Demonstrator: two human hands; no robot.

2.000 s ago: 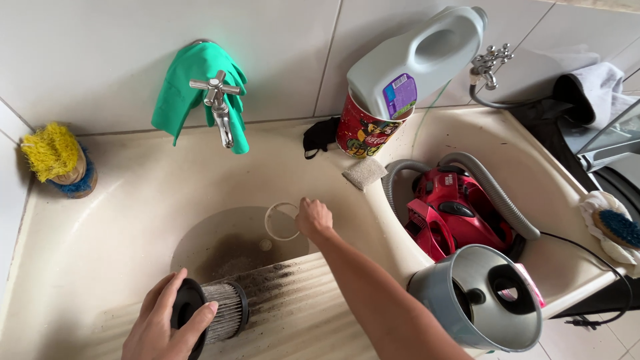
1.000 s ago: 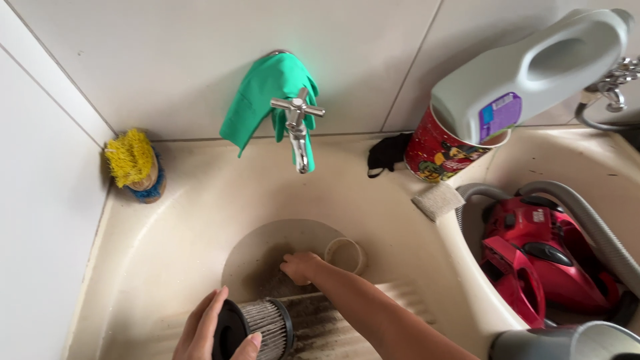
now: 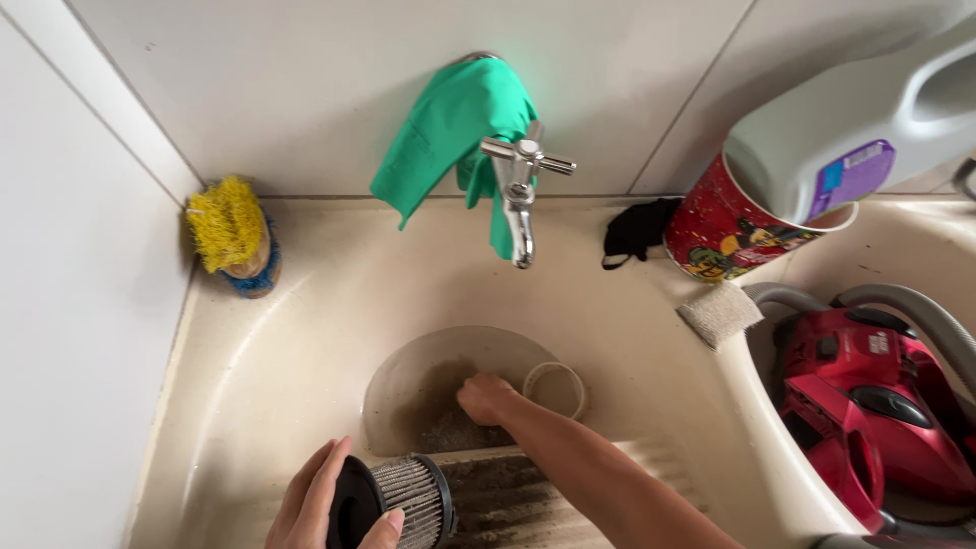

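Note:
My left hand (image 3: 335,507) holds a round pleated filter (image 3: 408,496) with black end caps, fingers behind it and thumb in front. The filter is by the dirty ribbed washboard (image 3: 507,496) of the cream sink (image 3: 305,366). Over the murky water (image 3: 427,381) by the drain area is my right hand (image 3: 486,398), its fingers curled down; whether they hold anything is hidden. A pale ring (image 3: 582,389) lies just right of that wrist. Above the basin, a chrome tap (image 3: 521,198) has a green rubber glove (image 3: 465,122) draped over its pipe.
Two scrub brushes, yellow (image 3: 227,229) and blue (image 3: 263,278), stand at the back left corner. At right are a black cloth item (image 3: 639,229), a red patterned bucket (image 3: 732,221) with a grey plastic jug (image 3: 839,114), a sponge (image 3: 719,314) and a red vacuum cleaner (image 3: 862,396) in the adjoining basin.
My right hand was at the pale ring two seconds ago; it has since moved left of it, to the murky water. My left hand still holds the filter. The view has shifted left.

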